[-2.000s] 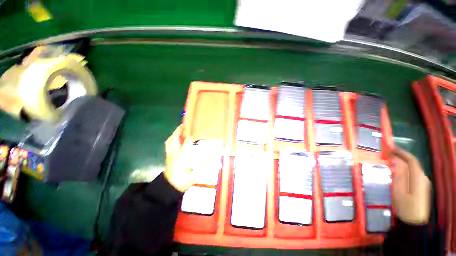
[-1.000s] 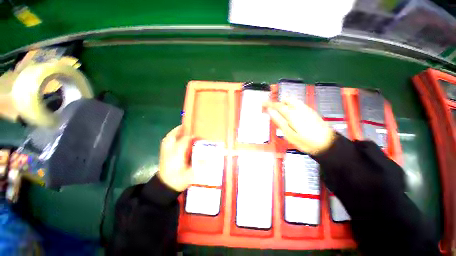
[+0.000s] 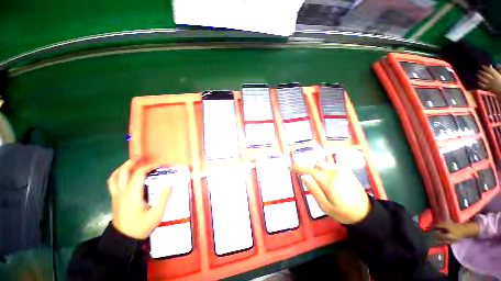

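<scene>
An orange-red phone tray [image 3: 165,100] lies flat in front of me, holding two rows of smartphones with lit screens. Its back-left pocket is empty. My left hand [image 3: 137,200] is at the front-left phone [image 3: 171,239], with its fingers over the upper left part of the screen; whether it grips the phone is unclear. My right hand [image 3: 335,189] is over the front row's right side, fingers spread over a phone [image 3: 314,206] and partly hiding it. Two other phones, one back [image 3: 221,129] and one front [image 3: 230,214], show plain white screens; several show a red band.
Stacked full phone trays [image 3: 409,118] stand at the right. Another person's hand [image 3: 457,230] and pink sleeve are beside them, and another hand [image 3: 488,78] is at the far right. A dark grey box [image 3: 24,192] is at left. White paper [image 3: 236,13] hangs behind.
My view has shifted right, bringing the stacked trays and other people's hands into sight. My right hand has moved from the back row to the front row. My left hand stays by the front-left phone.
</scene>
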